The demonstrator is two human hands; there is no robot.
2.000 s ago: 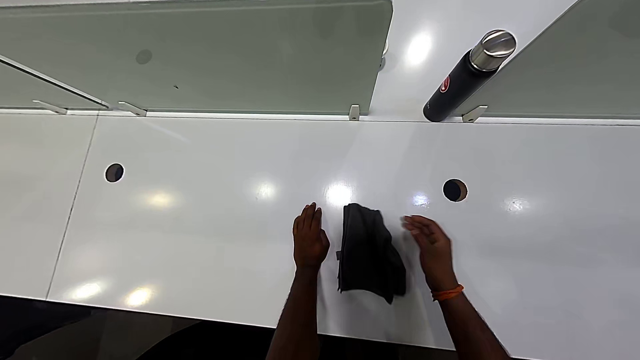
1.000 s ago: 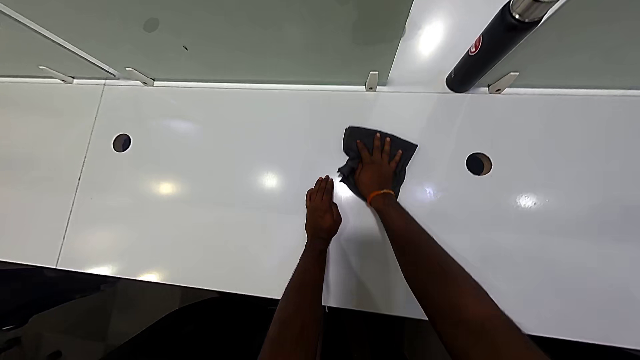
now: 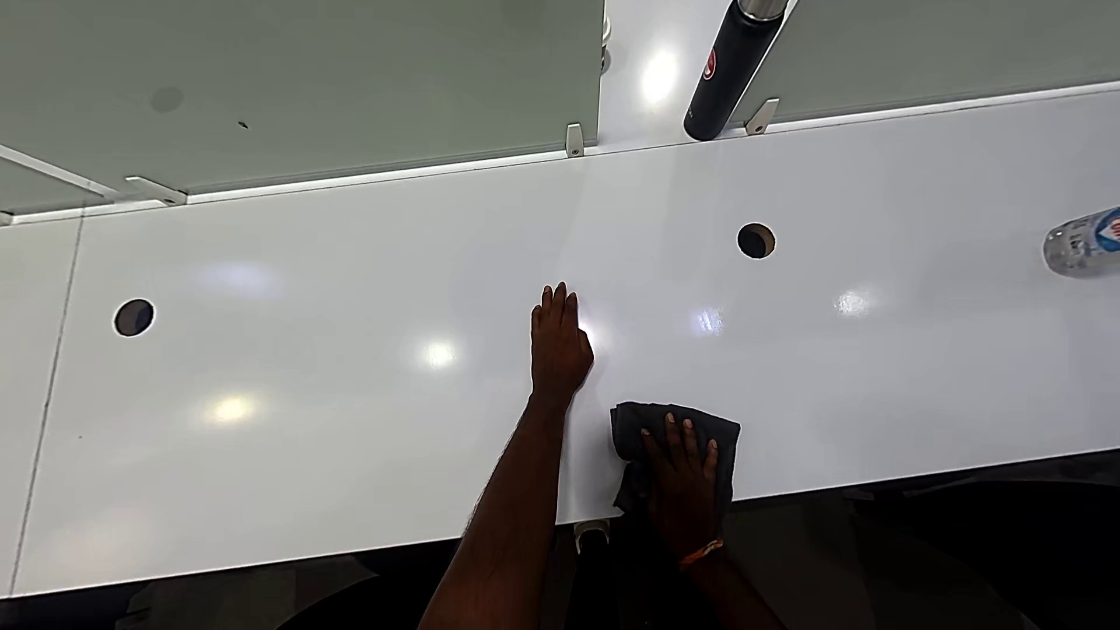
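Note:
A dark grey cloth [image 3: 643, 424] lies at the front edge of the white desk [image 3: 350, 455], partly bunched at its left side. On top of it rests my right hand [image 3: 687, 481], fingers spread and pressing the cloth against the surface; an orange band circles that wrist. My left hand [image 3: 560, 350] lies on the desk to the upper left of the cloth, apart from it, with fingers extended forward and close together, holding nothing.
Frosted glass partitions [image 3: 350, 79] on metal brackets [image 3: 574, 140] line the back. Between them a black bottle [image 3: 733, 74] with a metal cap stands. A clear plastic bottle [image 3: 1081, 248] is at the right. Two round holes [image 3: 134, 318] pierce the desktop. Dark chairs are below the front edge.
My right hand was beside the cloth, then on it near the back of the desk; now hand and cloth are at the front edge. The view has shifted, and a plastic bottle shows.

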